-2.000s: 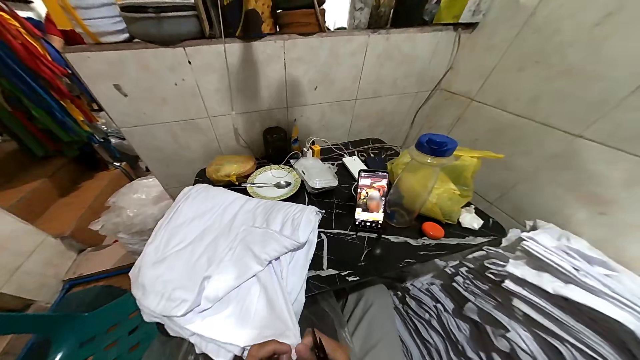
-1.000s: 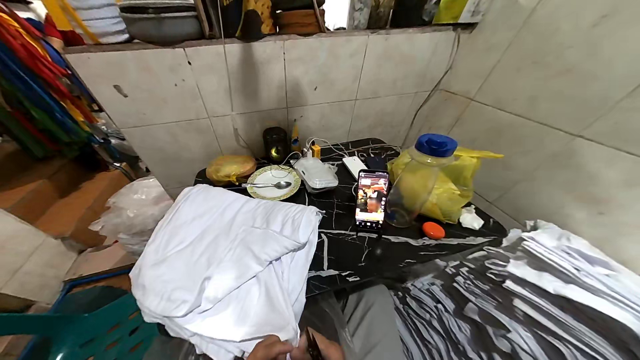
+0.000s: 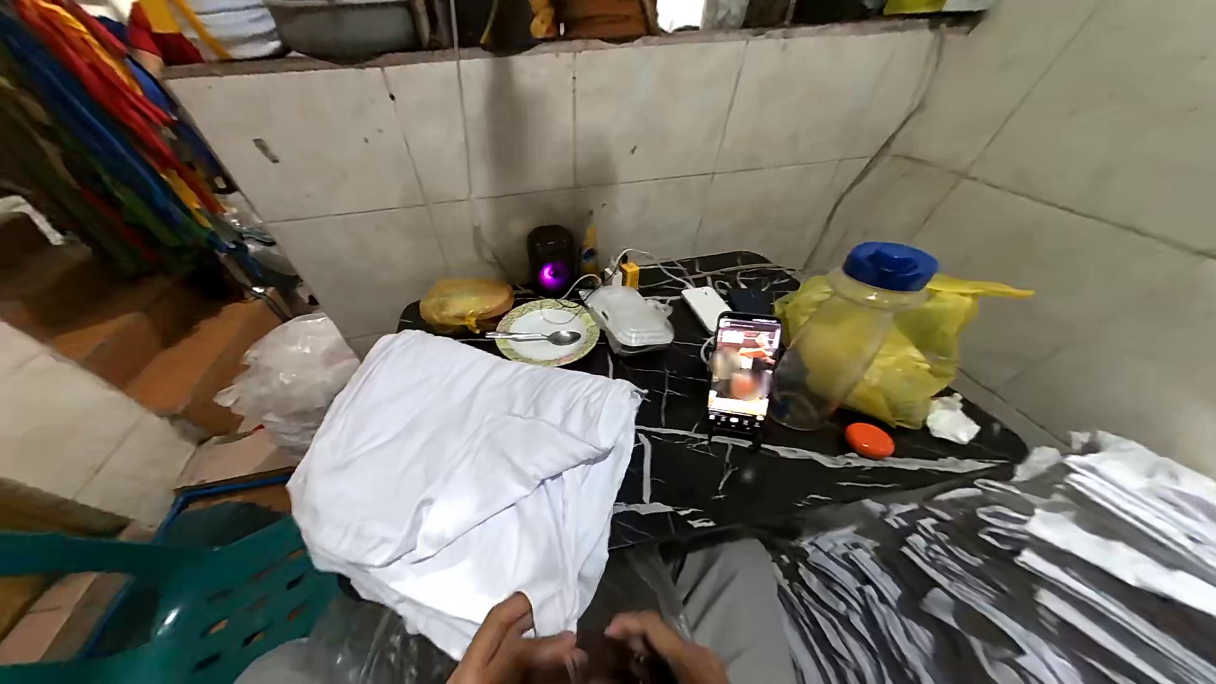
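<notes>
A folded pile of white cloth (image 3: 456,456) lies over the left part of the black marble-patterned table (image 3: 693,484) and hangs off its front edge. At the bottom of the view my left hand (image 3: 513,646) pinches the cloth's lower edge between thumb and fingers. Just to its right my right hand (image 3: 665,646) has its fingers curled; something dark and blurred lies between the hands, and I cannot tell what it is or whether this hand grips it. A lit phone (image 3: 746,370) stands upright on the table beyond the hands.
Behind the cloth are a plate (image 3: 591,347) with a spoon (image 3: 560,337), a white foam box (image 3: 632,318), a dark speaker (image 3: 551,256) and cables. A blue-lidded plastic jar (image 3: 890,266), yellow bag (image 3: 902,370) and orange lid (image 3: 869,440) stand right. A green plastic chair (image 3: 218,608) is at left.
My hands have come further into view and stand farther apart, the left one now at the cloth's edge. A purple light shows on the speaker, which was dark two seconds ago.
</notes>
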